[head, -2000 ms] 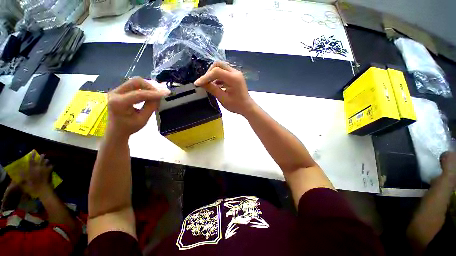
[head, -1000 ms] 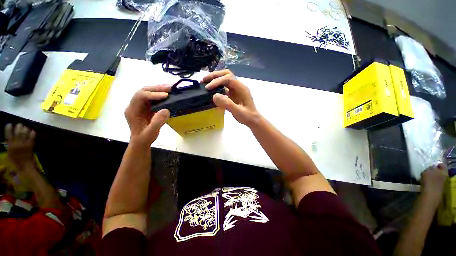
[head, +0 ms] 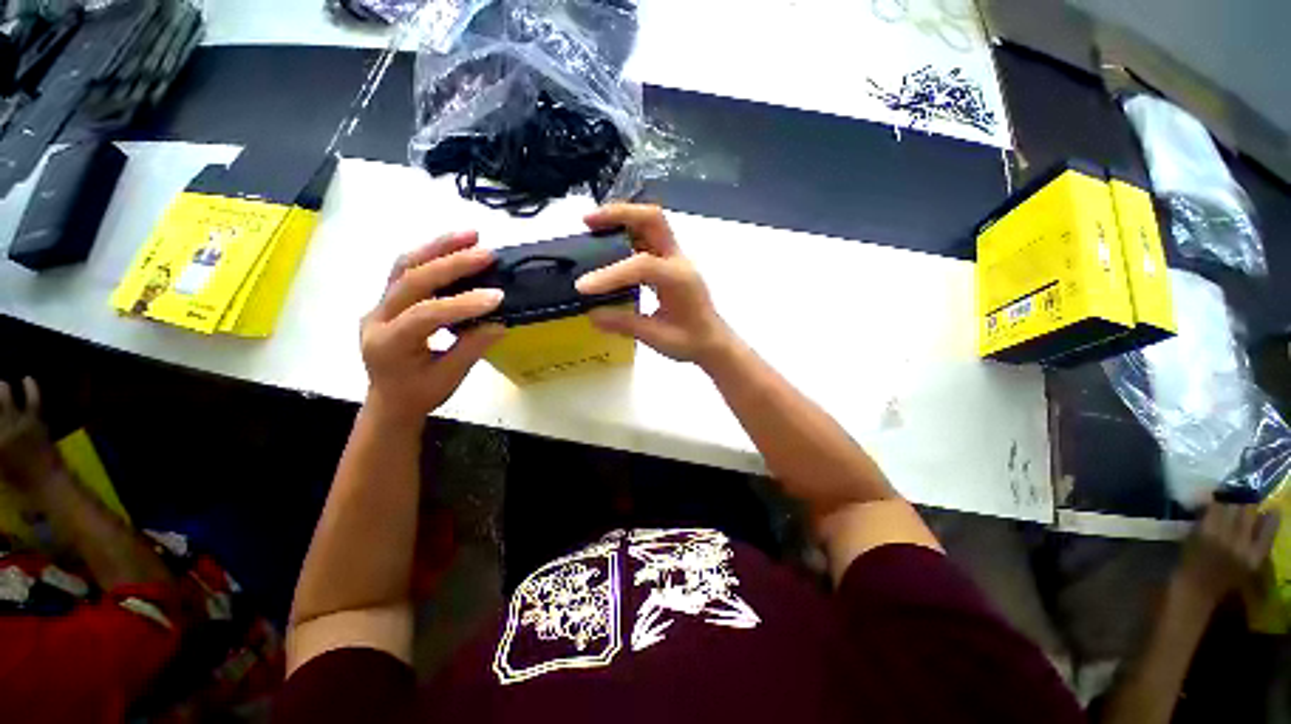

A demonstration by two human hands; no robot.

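Note:
A yellow-and-black retail box (head: 566, 352) stands upright on the bench in front of me, with its black lid over the top. A small black carry handle (head: 540, 265) shows on the lid, lying low. My left hand (head: 425, 318) grips the lid's left end, fingers on top and thumb at the near edge. My right hand (head: 658, 283) grips the right end, fingers on the lid and thumb on the yellow side. My fingers hide both ends of the box.
An open clear bag (head: 531, 92) of tangled black handles lies beyond the box. Flat yellow cartons (head: 213, 262) and a black box (head: 67, 205) lie left. Finished boxes (head: 1055, 269) stand right. Loose black pieces (head: 934, 102) lie far right. Other people's hands show at both sides.
The pale slotted flap is no longer visible; the black lid with its handle is on top. Since one second ago the raised handle has gone lower, and my fingers have shifted over the lid.

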